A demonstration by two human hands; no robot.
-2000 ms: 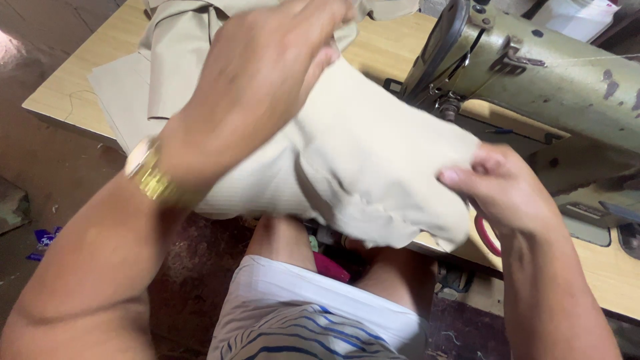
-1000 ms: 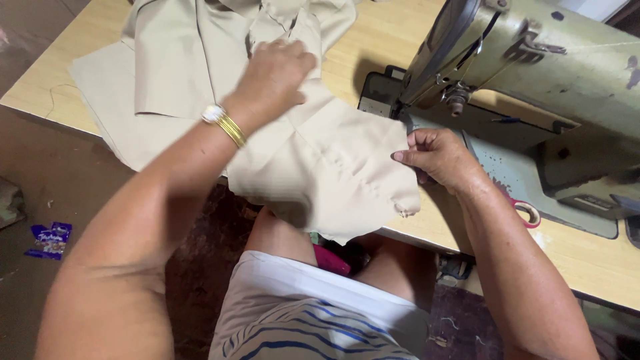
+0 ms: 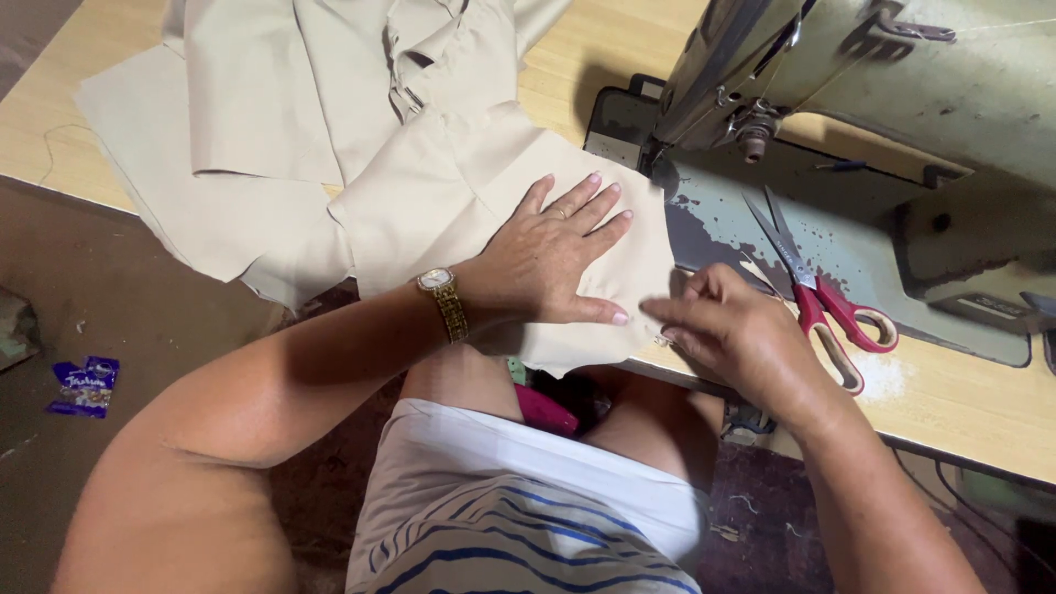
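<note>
Beige fabric (image 3: 429, 190) is spread over the wooden table, its right part beside the needle area of an old green sewing machine (image 3: 932, 74). My left hand (image 3: 553, 256), with a gold watch (image 3: 445, 301) on the wrist, lies flat on the cloth with fingers spread. At the fabric's right edge is my right hand (image 3: 718, 330), thumb and index finger close together; whether they pinch the cloth edge is not clear. Just right of that hand, red-handled scissors (image 3: 808, 289) lie with parted blades, partly on the machine bed and partly on the table.
The machine's metal bed (image 3: 866, 223) is set in the wooden table (image 3: 973, 412). Folded beige pieces lie at the upper left, with a loose thread near the table's left edge. A purple wrapper (image 3: 85, 386) lies on the floor. My lap is below the front edge.
The fabric, lifted in both hands two seconds ago, now lies spread on the table. My left hand has moved right and down onto its right part. More of the scissors now shows.
</note>
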